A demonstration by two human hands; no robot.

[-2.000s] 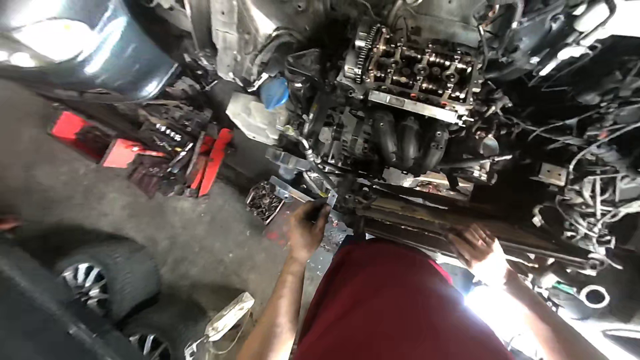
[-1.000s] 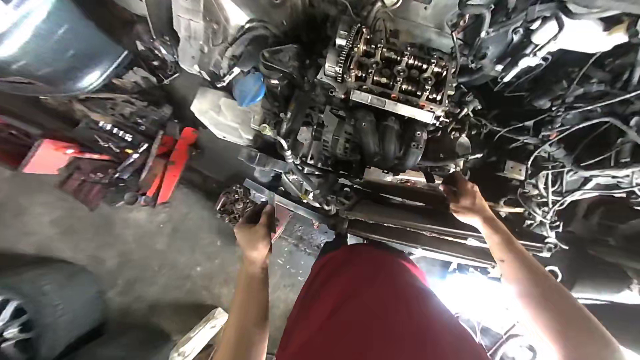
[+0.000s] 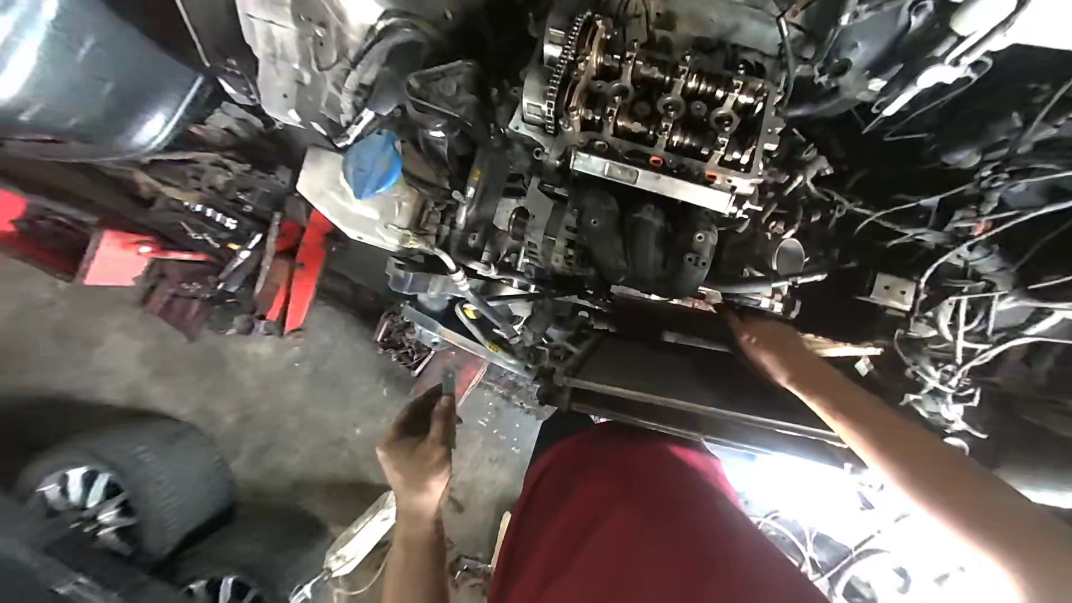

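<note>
My left hand (image 3: 419, 444) is closed on a small flat metal piece (image 3: 450, 381), held above the floor to the left of my body. My right hand (image 3: 758, 335) reaches down between the radiator (image 3: 687, 377) and the engine's intake manifold (image 3: 645, 239); its fingertips are hidden in shadow, so I cannot tell if they hold anything. Behind it is the engine's open cylinder head (image 3: 670, 109), with camshafts and timing chain (image 3: 563, 75) exposed. Left of the engine sits a white plastic reservoir with a blue cap (image 3: 373, 163).
A red toolbox (image 3: 117, 258) with tools lies on the floor at left. Car wheels (image 3: 126, 486) lie at lower left. Loose wiring (image 3: 963, 310) hangs at right. A bright lamp glow (image 3: 879, 511) is at lower right. A metal bracket (image 3: 465, 339) juts out beside the radiator.
My right hand has moved from over the front crossmember area to the gap behind the radiator. My left hand has moved off the metal bracket to lower down beside my body.
</note>
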